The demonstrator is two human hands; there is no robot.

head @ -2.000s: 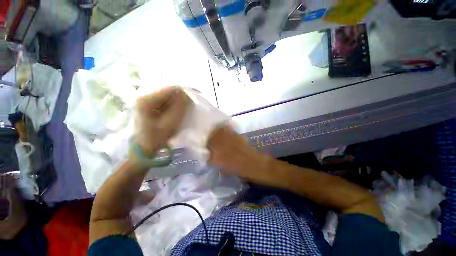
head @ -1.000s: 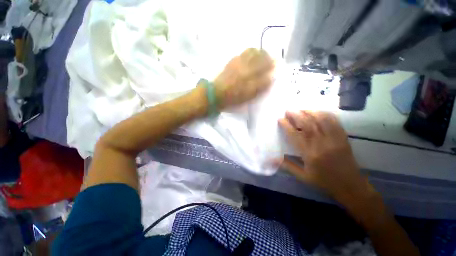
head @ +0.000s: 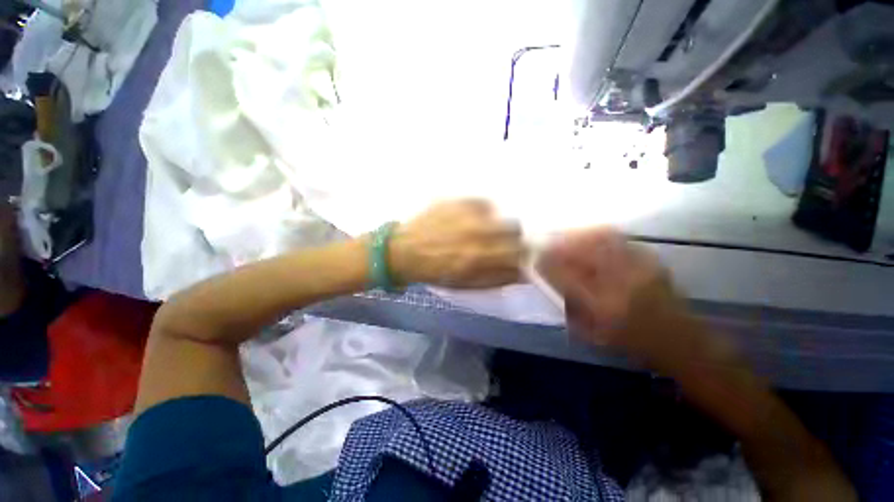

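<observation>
The white garment cloth [head: 225, 147] lies heaped on the left of the machine table and runs right to my hands. My left hand [head: 459, 243], with a green bracelet at the wrist, is closed on the cloth near the table's front edge. My right hand [head: 603, 284] is blurred and close beside it, with a narrow white fold of cloth between the two hands; its fingertips seem to pinch that fold. Both hands are in front of and below the needle area [head: 613, 137] of the sewing machine [head: 725, 49]. The cloth near the needle is washed out by bright light.
A dark cylinder [head: 694, 149] hangs beside the needle. A phone [head: 843, 181] and a pale blue scrap [head: 787, 162] lie right of it. More white cloth [head: 363, 377] lies below the table edge [head: 784, 338]. A red cloth [head: 93, 358] is at lower left.
My left hand has moved down, away from the needle area, toward the table's front edge. My right hand stays close by. The cloth fold that hung over the edge between the hands is now drawn up.
</observation>
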